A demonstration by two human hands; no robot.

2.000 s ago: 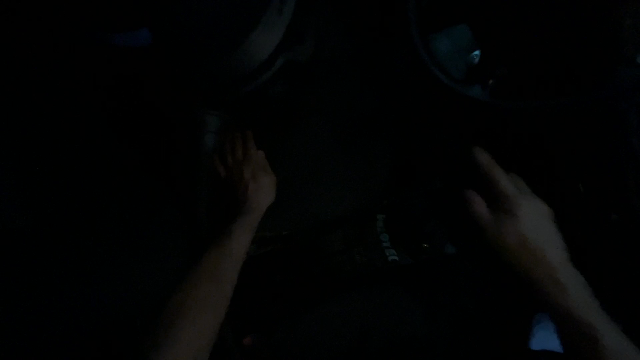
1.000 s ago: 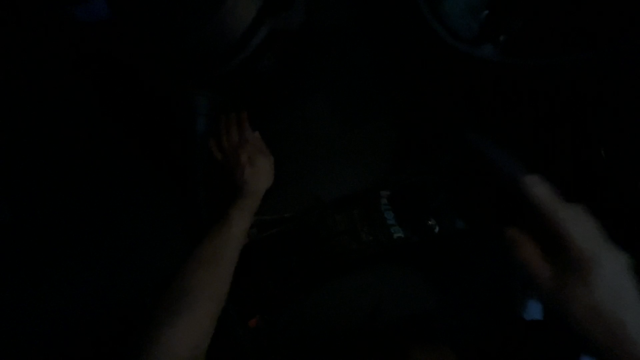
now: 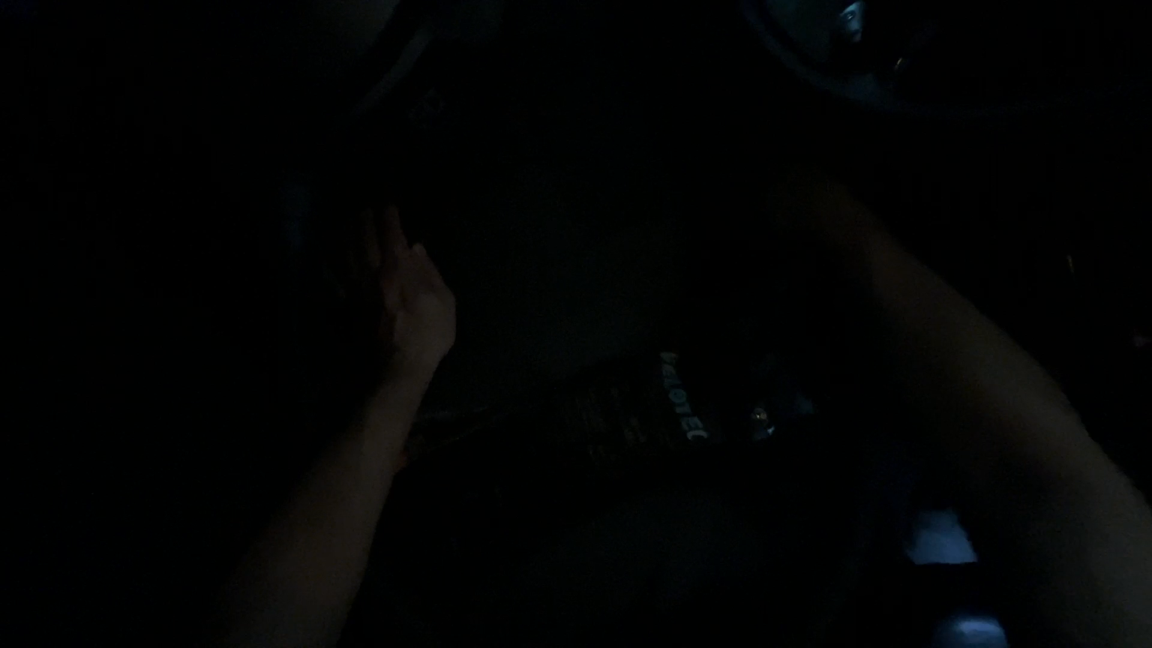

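Note:
The view is very dark. My left hand (image 3: 414, 301) is left of the middle, its fingers pointing up and away; whether they touch or hold anything is hidden in the dark. My right hand (image 3: 819, 211) reaches forward on the right and fades into shadow, so its fingers cannot be made out. Between my forearms lies a dark object with pale printed writing (image 3: 682, 396), perhaps a package or label. Beside its right end is a small shiny thing (image 3: 761, 419), too dim to identify.
A dark round rim (image 3: 864, 90), like that of a tub or basin, curves across the upper right, with something shiny (image 3: 850, 18) inside. Another curved edge (image 3: 396, 67) shows at the upper left. Pale bluish patches (image 3: 940, 537) lie at the lower right beside my forearm.
My right hand has moved forward and toward the middle from the right side, where it was one second ago. My left hand has stayed in about the same place.

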